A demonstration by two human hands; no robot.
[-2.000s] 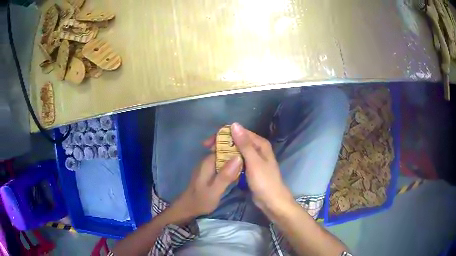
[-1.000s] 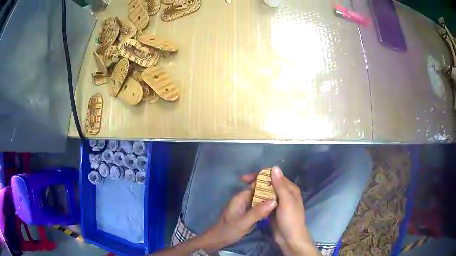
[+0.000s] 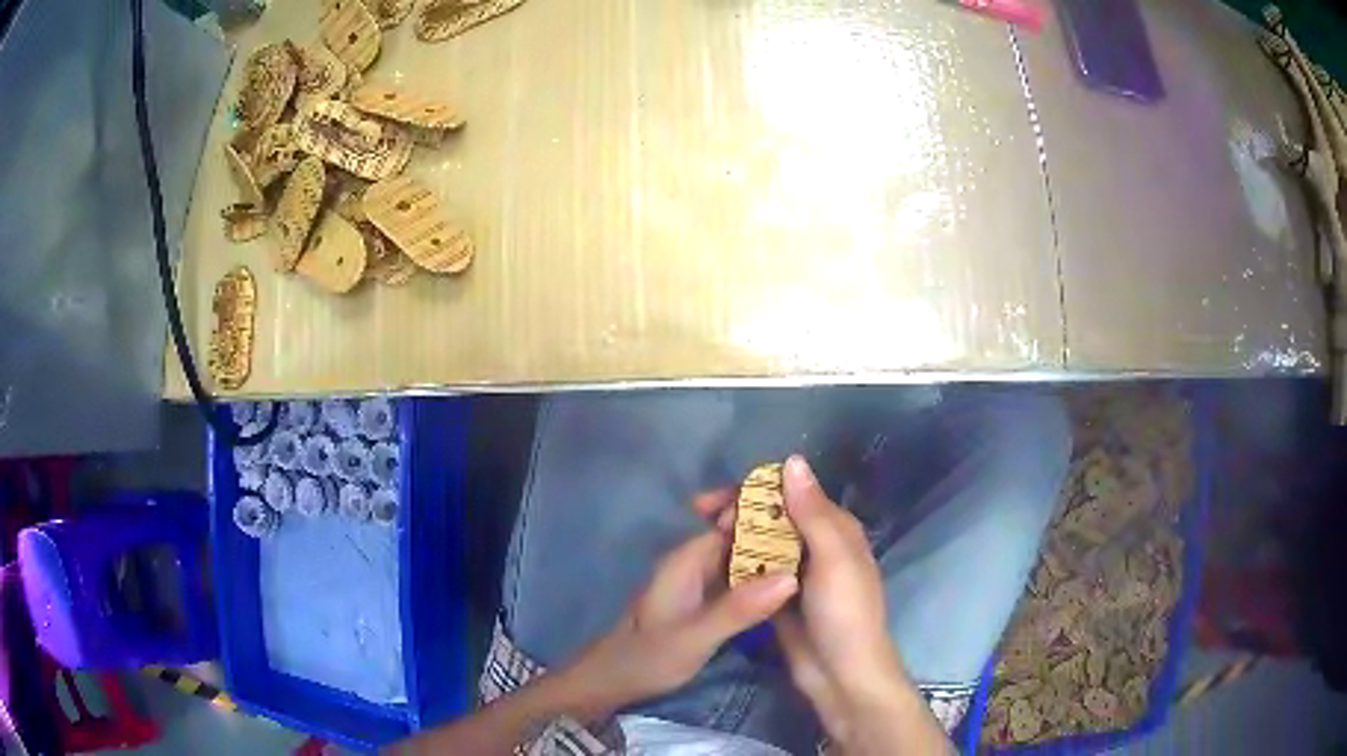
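A tan sole piece [image 3: 764, 526] with dark cross lines and small holes is held upright over the lap. My left hand [image 3: 683, 598] grips its left side and lower end, with the thumb on its face. My right hand [image 3: 839, 591] grips its right edge, with the thumb near the top. What lies behind the piece is hidden by it and the hands. A loose pile of sole pieces [image 3: 418, 225] lies on the table at the left, and a single sole piece [image 3: 232, 328] lies near the table's left corner.
The glossy tan table [image 3: 621, 192] ends above my hands. A blue bin of white round parts [image 3: 433, 591] stands left of the knees, a blue bin of flat pieces [image 3: 1086, 591] right. Leg parts [image 3: 1315, 141], a phone [image 3: 1111, 52], a pink stick [image 3: 1005, 12] and a black cable [image 3: 155, 222] also show.
The view has shifted. Both hands stay on the sole piece over the lap; the left thumb now sits slightly lower on it, and a hole shows near its lower end.
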